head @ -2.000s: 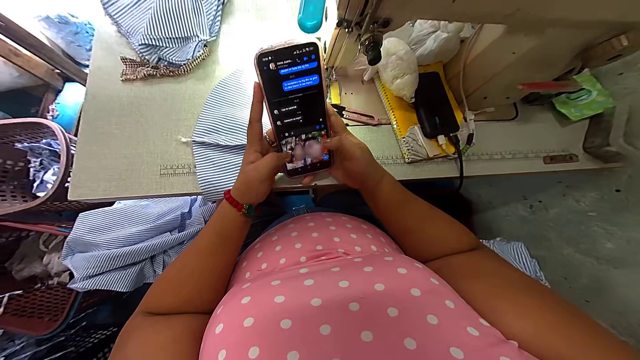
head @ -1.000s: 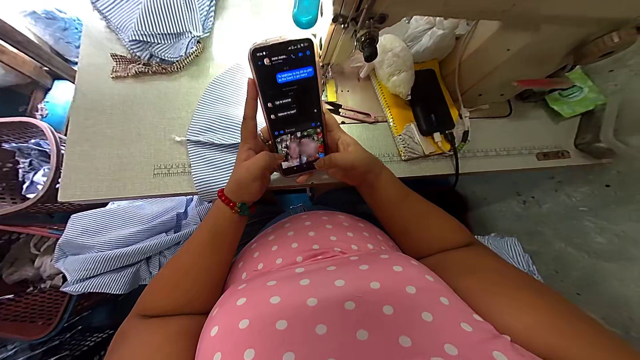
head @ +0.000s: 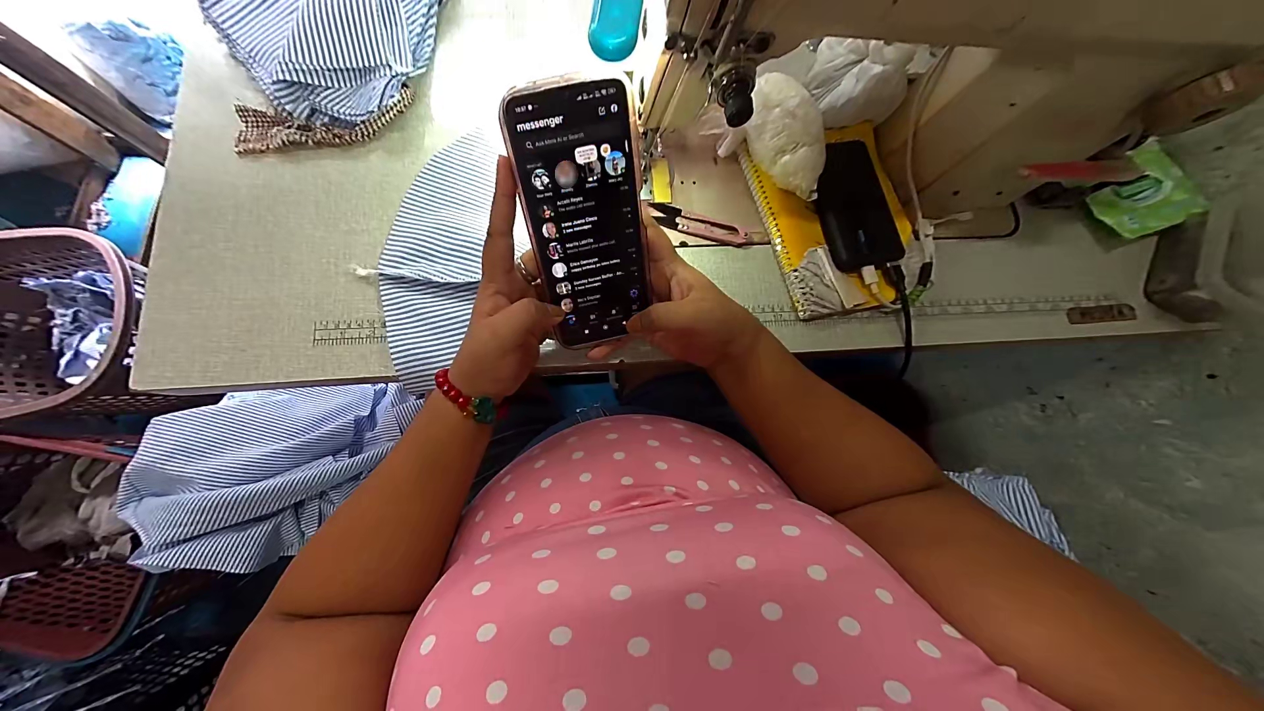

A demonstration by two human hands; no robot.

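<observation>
A smartphone [head: 583, 212] is held upright over the table's front edge, between both hands, its lit screen showing a list with writing. My left hand [head: 509, 321], with a ring and a red beaded bracelet on the wrist, grips its left side, thumb at the lower screen. My right hand [head: 696, 311] holds the lower right side, thumb near the bottom corner. Behind the phone lies a striped fabric piece [head: 434, 222], partly hidden. Pink-handled thread snips [head: 706, 227] lie just right of the phone, below the sewing machine's needle area.
The sewing machine [head: 987, 109] stands at the right. Under its arm, a black power bank [head: 857, 202] with cables rests on a yellow notebook [head: 780, 232]. Striped fabric [head: 336, 54] lies at the back left, more striped cloth [head: 257, 474] hangs below, and plastic baskets [head: 118, 326] stand left.
The phone's screen has changed from a chat with blue message bubbles and a picture to a list of conversations. Both hands still hold the phone.
</observation>
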